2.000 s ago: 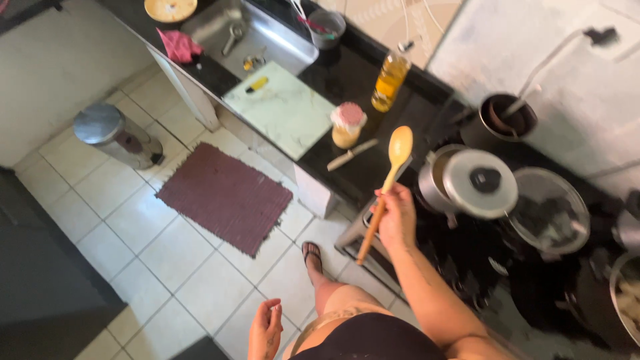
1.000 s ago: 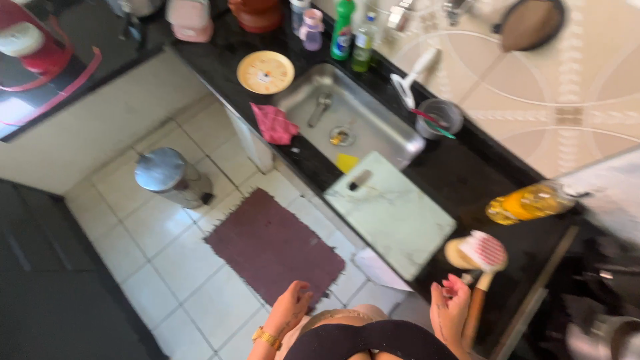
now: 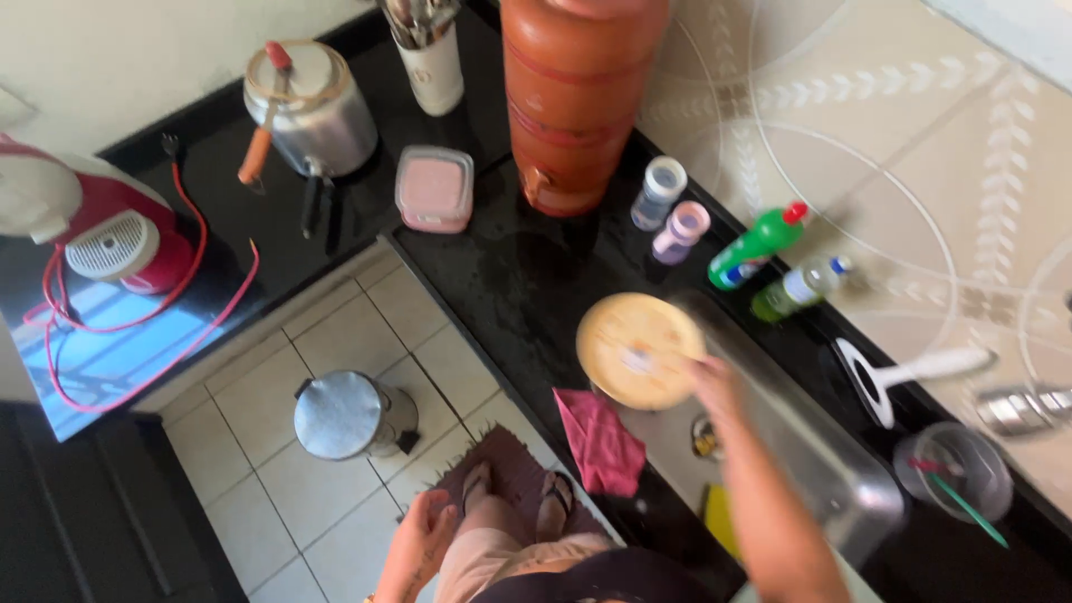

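Note:
My right hand (image 3: pixel 716 389) grips the right rim of a round, cream-coloured plate or lid (image 3: pixel 641 352), which lies or is held over the counter's edge of the steel sink (image 3: pixel 804 435). Food bits or stains show on its face. My left hand (image 3: pixel 427 523) is off to the left above the floor, fingers loosely curled, with nothing seen in it. Near the plate a crumpled pink cloth (image 3: pixel 599 444) hangs over the counter front. A yellow sponge or cloth (image 3: pixel 720 515) sits at the sink's near edge, partly behind my right forearm.
A clay water filter (image 3: pixel 578 100), a pink-lidded container (image 3: pixel 434 188), a pressure cooker (image 3: pixel 322 117) and soap bottles (image 3: pixel 758 247) stand on the black counter. A white brush or squeegee (image 3: pixel 904 373) and a clear tub (image 3: pixel 955 473) line the sink's back. A metal bin (image 3: pixel 343 414) stands on the floor.
The view has swung from the stove to the sink. The wooden spoon seen in my right hand two seconds ago is out of view, and that hand now holds the round piece, which lay on the counter earlier.

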